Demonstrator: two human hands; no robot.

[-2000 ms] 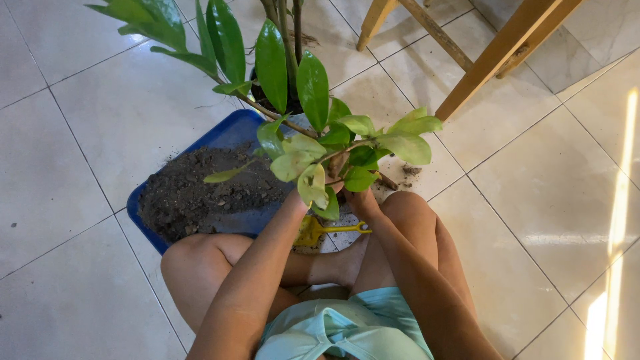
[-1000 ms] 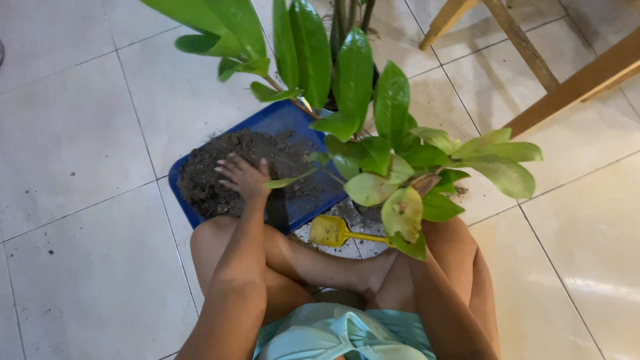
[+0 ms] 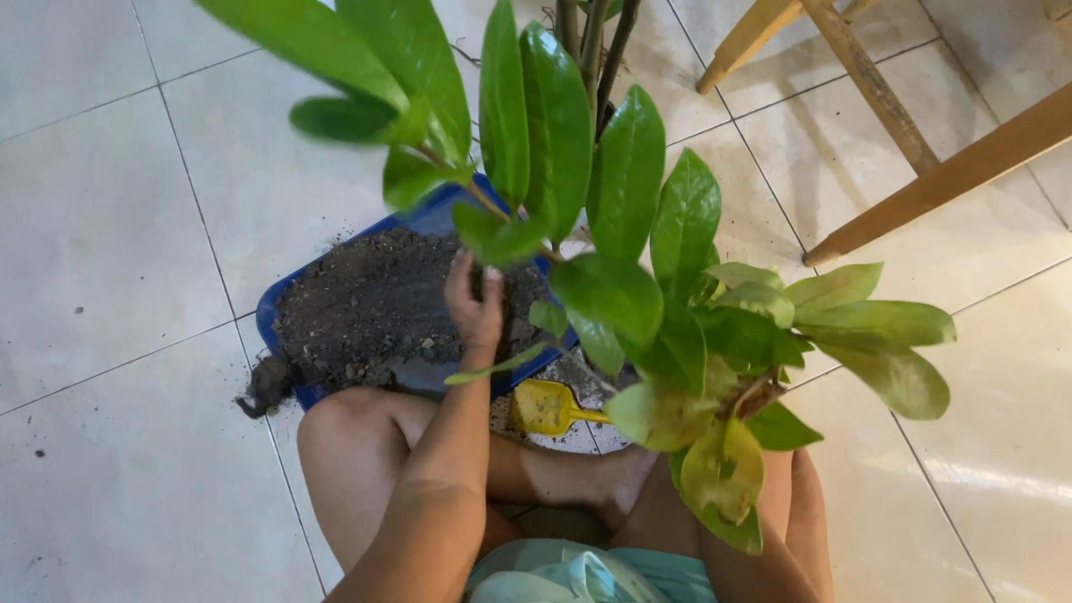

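My left hand [image 3: 475, 301] is in the dark soil [image 3: 368, 293] on a blue plastic tray [image 3: 270, 314], toward the tray's right part, its fingers partly behind leaves. What the fingers do in the soil is hard to see. My right hand is hidden behind the foliage of a leafy green plant [image 3: 620, 297], whose stem slants across the view. Some of its lower leaves are yellowed. A yellow plastic hand shovel [image 3: 543, 408] lies on the floor between the tray and my legs, its handle partly covered by leaves.
A dark clump [image 3: 270, 385] sits at the tray's lower left corner. Upright plant stems [image 3: 596, 50] rise behind the tray. Wooden furniture legs [image 3: 938, 180] stand on the tiled floor at upper right. Soil crumbs are scattered on the tiles.
Two seconds ago both hands were together at the plant's base; my left hand then went to the soil and has since moved right across it. A dark clump now shows at the tray's lower left corner.
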